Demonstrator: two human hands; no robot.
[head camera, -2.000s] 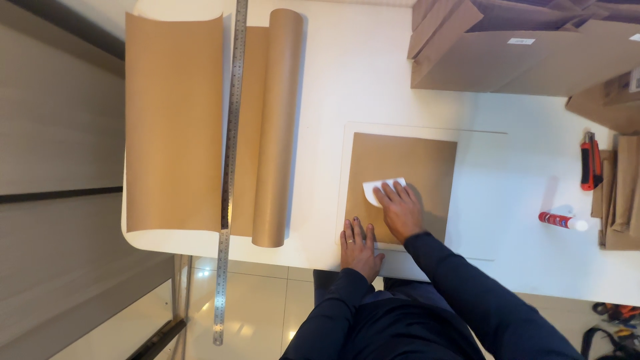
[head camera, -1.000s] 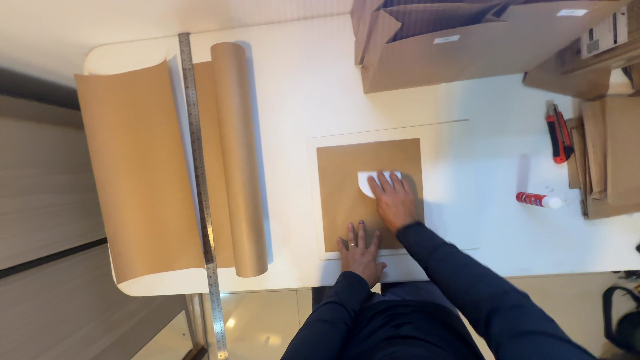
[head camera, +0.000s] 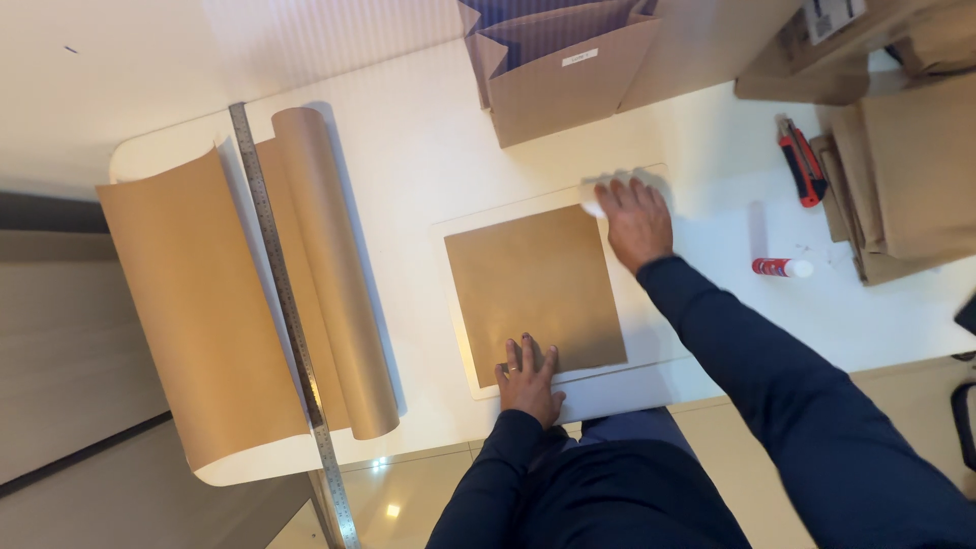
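A square of brown kraft paper (head camera: 537, 290) lies flat on a larger, thin pale sheet (head camera: 456, 320) on the white table. My left hand (head camera: 531, 385) rests with spread fingers on the lower edge of the brown square, holding nothing. Just beyond the square's upper right corner, my right hand (head camera: 637, 221) grips a small white piece (head camera: 592, 200), partly hidden under the fingers; its material is unclear. To the right lie a glue stick (head camera: 779, 267) and a red and black utility knife (head camera: 802, 164).
A long steel ruler (head camera: 278, 267) lies across brown paper (head camera: 206, 305) at the left, beside a kraft paper roll (head camera: 335, 274). Brown paper bags (head camera: 572, 84) stand at the back; folded bags (head camera: 915, 168) lie at the right. The ruler's near end overhangs the table edge.
My right hand has moved from the middle of the brown square to past its upper right corner, with the white piece. My left hand stays at the lower edge. The view has turned somewhat.
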